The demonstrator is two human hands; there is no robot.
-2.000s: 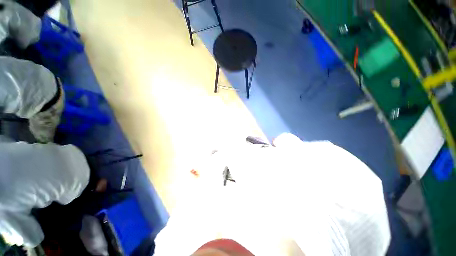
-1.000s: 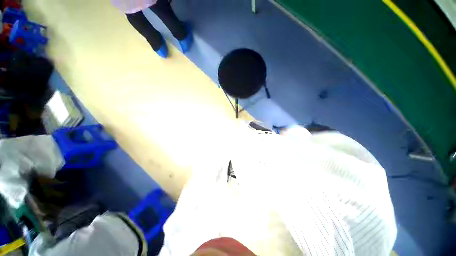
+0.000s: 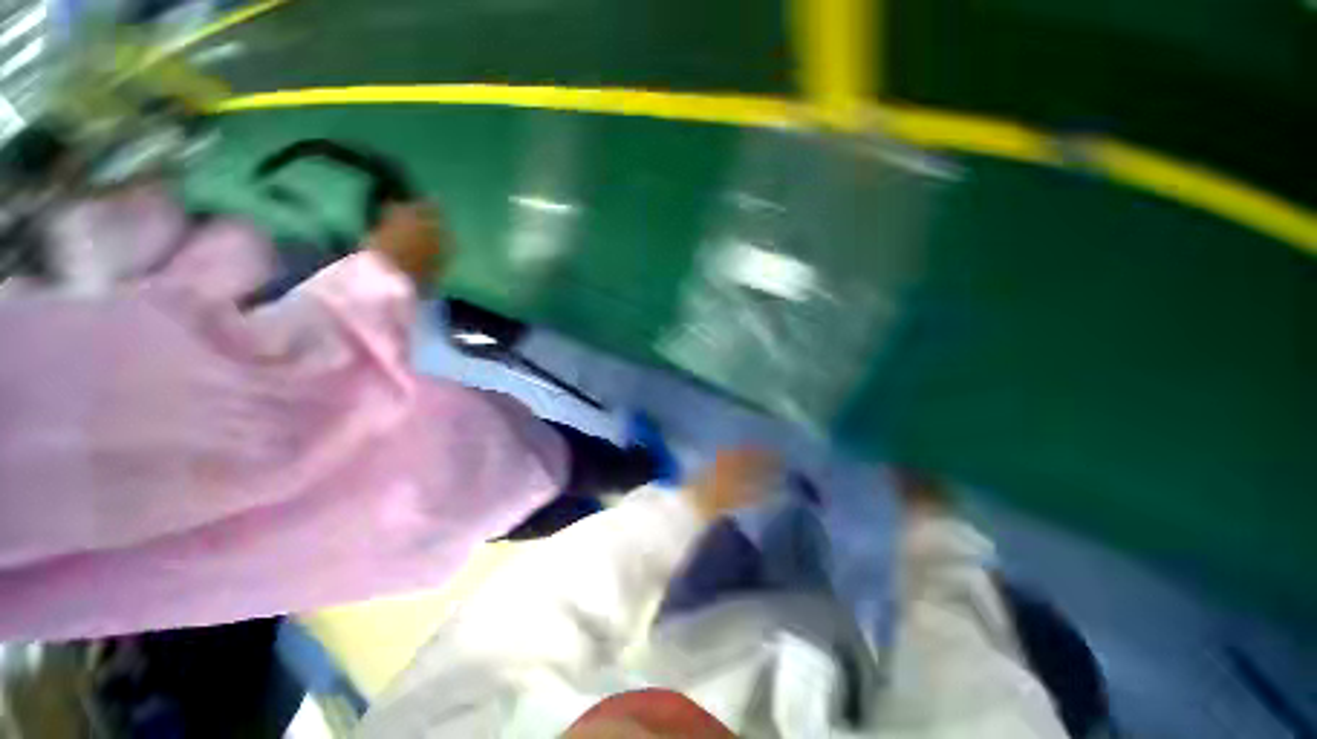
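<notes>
A large clear plastic bag (image 3: 773,274) lies on the green bench top (image 3: 1069,332), in front of me and a little right of the picture's middle. My left hand (image 3: 740,479) is blurred at the bench's near edge, below the bag and apart from it. My right hand (image 3: 924,494) is small and blurred, further right by the same edge. I cannot tell whether either hand's fingers are open or closed, or whether they hold anything.
A person in a pink smock (image 3: 260,433) stands close at left, with a hand (image 3: 410,243) over the bench beside a black curved object (image 3: 340,166). A black item (image 3: 484,326) lies near the bench edge. A yellow rail (image 3: 578,98) crosses behind.
My view has swung from the aisle and black round stool to the green bench. Both my hands have come into view. The person in pink is now close at left.
</notes>
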